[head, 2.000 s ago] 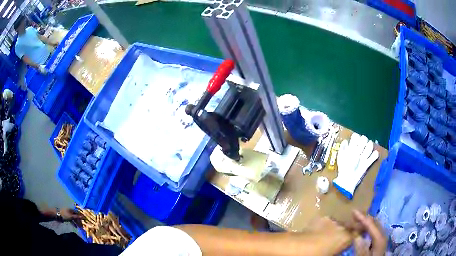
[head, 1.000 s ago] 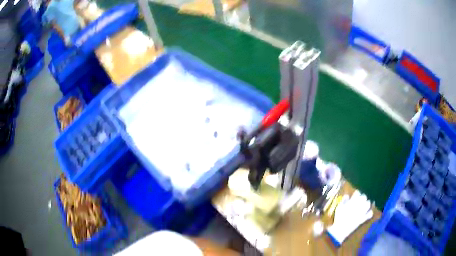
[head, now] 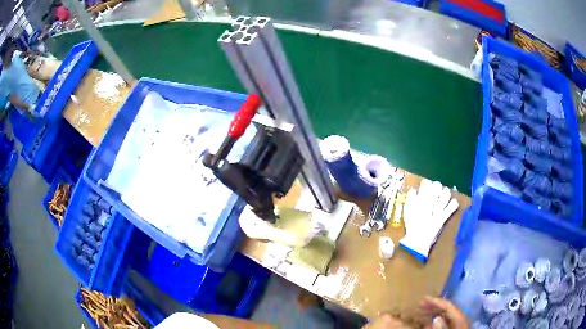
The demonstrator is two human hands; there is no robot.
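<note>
My left hand [head: 393, 321] and my right hand [head: 444, 313] are close together at the bottom edge, over the bench front, both cut off. Whether they hold anything cannot be told. The hand press [head: 263, 164], with its red handle raised, stands on a slotted post above cream pads [head: 311, 250]. Two blue bodies with white ends [head: 350, 173] stand beside the post. A small white cap [head: 386, 247] is on the bench. White ruffled rings [head: 530, 301] lie in the lined crate at right.
A large lined crate [head: 103, 168] stands left of the press. Spanners [head: 380, 209], a yellow item [head: 398, 210] and a white glove [head: 429, 215] lie right of the post. A crate of blue bodies [head: 485, 128] is at right. The green belt [head: 385, 96] runs behind. A person [head: 19, 83] is far left.
The view has swung right and back since one second ago, so the bench things stand further left. Both hands show again at the bottom edge, lower than two seconds ago.
</note>
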